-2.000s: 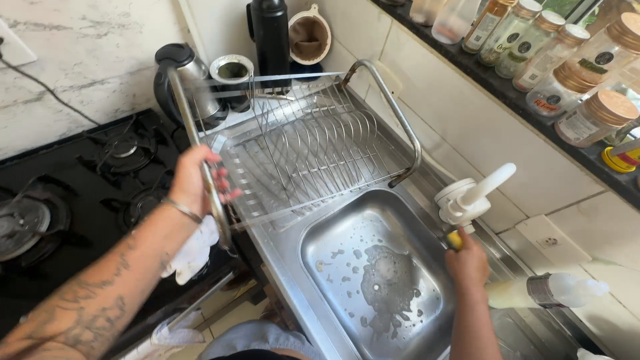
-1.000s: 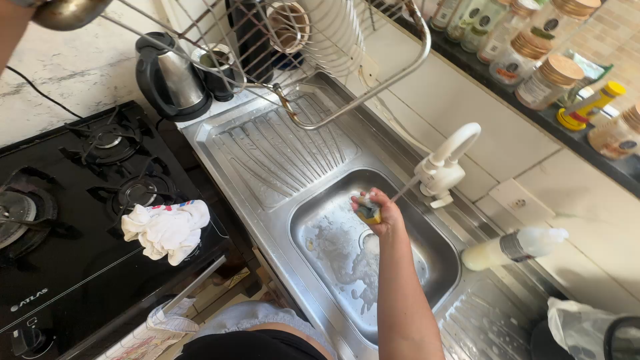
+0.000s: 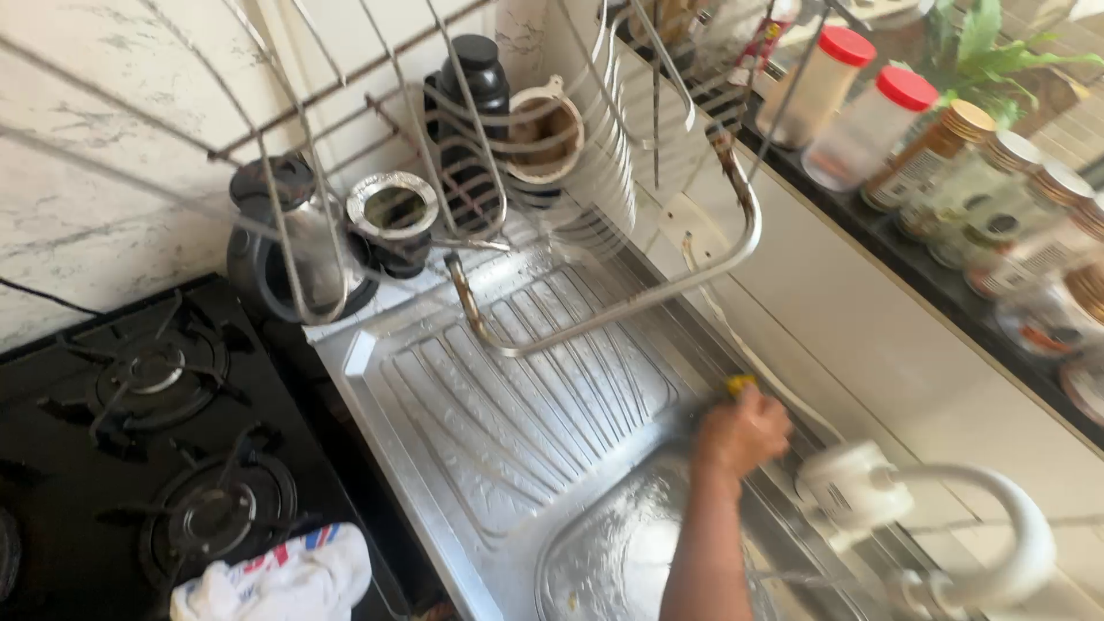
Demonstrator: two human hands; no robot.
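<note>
My right hand [image 3: 743, 431] holds a yellow sponge [image 3: 740, 385] against the back ledge of the stainless steel sink, between the basin [image 3: 630, 552] and the tiled wall. Above the ribbed drainboard [image 3: 526, 397] a metal dish rack [image 3: 604, 315] is up in the air, with brown rust-like patches on its bent legs. My left hand is out of view, so its hold on the rack cannot be seen. The white faucet [image 3: 854, 492] stands to the right of my right hand. Water wets the drainboard and basin.
A black gas stove [image 3: 285, 448] with a white cloth [image 3: 285, 578] lies at left. Behind the drainboard stand an electric kettle [image 3: 293, 233], a metal-rimmed cup [image 3: 392, 207], a black thermos [image 3: 473, 103] and a round strainer [image 3: 543, 134]. Several jars [image 3: 931, 155] line the dark shelf at right.
My right hand has moved from over the basin to the ledge behind it. The rack stood on the drainboard two seconds ago, with my left hand on it, and is now raised.
</note>
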